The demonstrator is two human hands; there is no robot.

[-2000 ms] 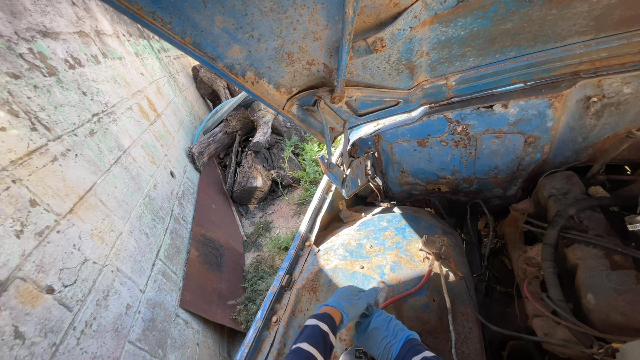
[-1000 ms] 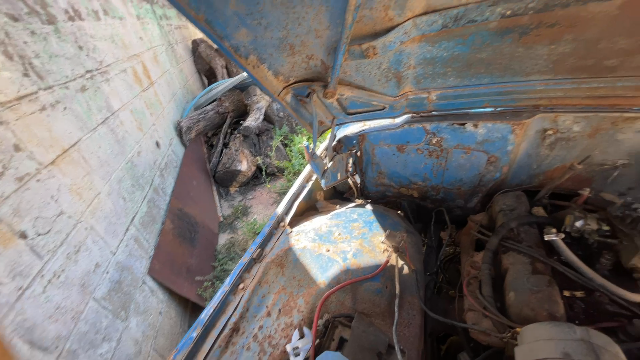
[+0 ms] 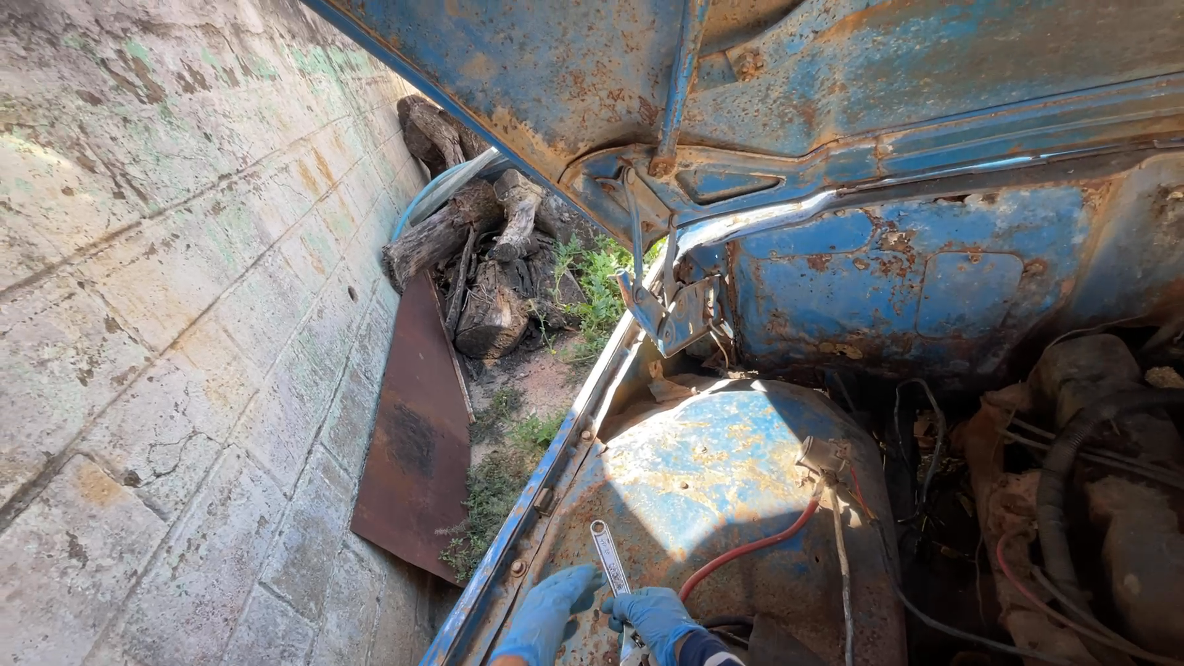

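Observation:
Low in the head view, my right hand (image 3: 652, 618), in a blue glove, is closed around an adjustable wrench (image 3: 610, 559); the handle end with its hole points up and away. Just left of the wrench is my left hand (image 3: 552, 606), also gloved in blue, its fingers extended and holding nothing visible. Both hands are over the rusty blue inner fender (image 3: 712, 462) of an old vehicle. A red cable (image 3: 751, 552) curves to the right of my right hand. The wrench's jaw end is mostly hidden at the bottom edge.
Overhead is the raised rusty hood (image 3: 888, 102), with its hinge (image 3: 671, 310) at the fender's rear corner. The engine (image 3: 1101, 481) and loose wires lie right. Beyond the fender edge (image 3: 518, 536) are a rusty metal sheet (image 3: 416, 453), logs (image 3: 495, 314) and a block wall (image 3: 185, 370).
Two seconds ago both gloved hands were together over the fender; one second ago they were almost out of view. Now they are apart, with the wrench upright in my right hand.

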